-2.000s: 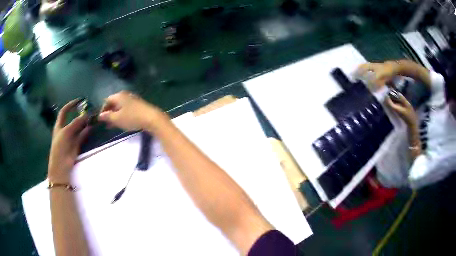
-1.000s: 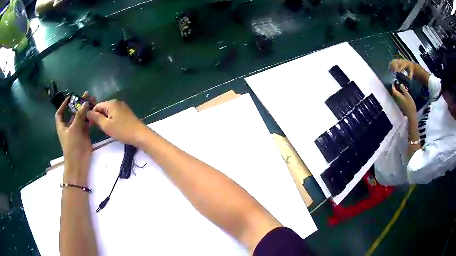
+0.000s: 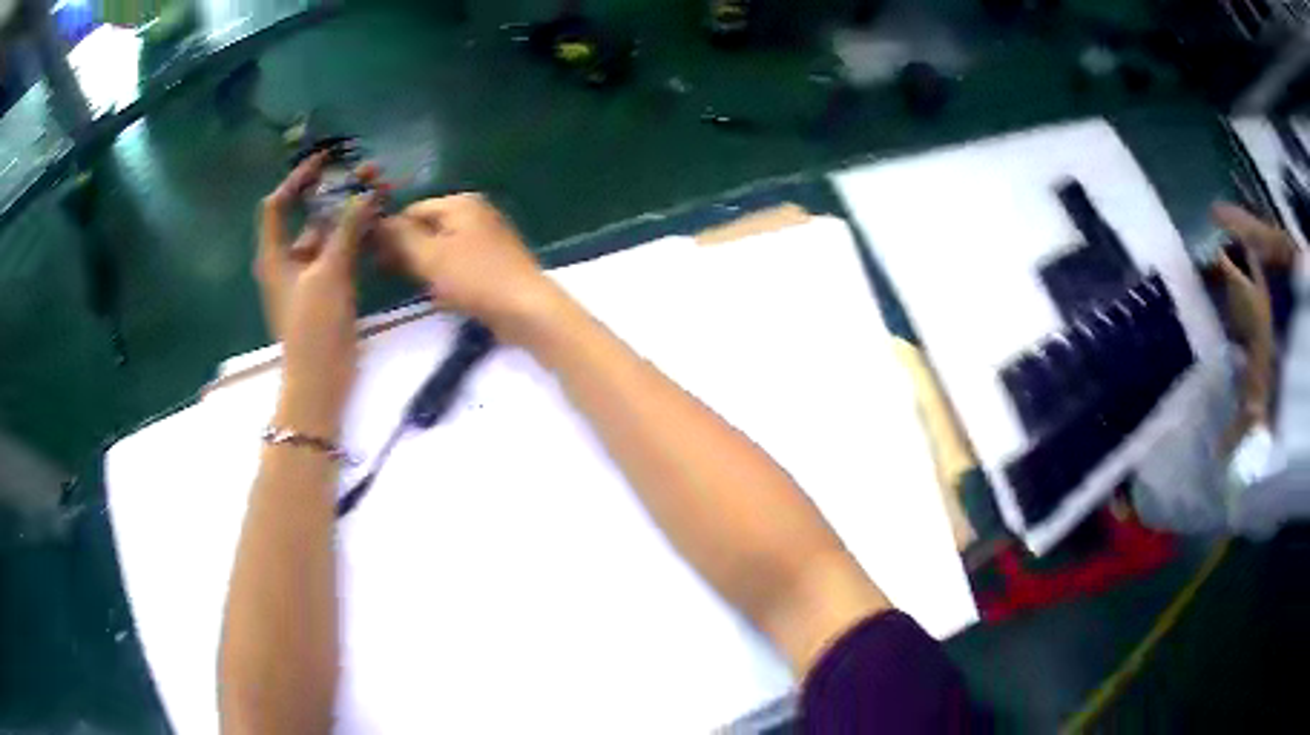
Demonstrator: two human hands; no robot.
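My left hand (image 3: 313, 244) holds a small open black adapter housing (image 3: 333, 187) above the far left edge of the white work sheet (image 3: 575, 574). Pale parts show inside the housing, blurred. My right hand (image 3: 467, 259) is at the housing's right side with its fingers bent together; whether it pinches a small part or the cord cannot be told. The bundled black DC output cable (image 3: 450, 376) lies on the sheet below my right hand. Its free end runs down towards my left wrist.
Half-assembled adapters (image 3: 579, 55) lie on the green bench beyond. At right, a second white sheet (image 3: 934, 216) bears rows of black case parts (image 3: 1106, 352). Another person's hands (image 3: 1247, 266) are beside it. Cardboard (image 3: 754, 224) shows at the sheet's far edge. A red object (image 3: 1078, 567) is below right.
The view has shifted, so the bench and sheets appear moved and the picture is blurrier. My left hand still holds the housing, with my right hand beside it.
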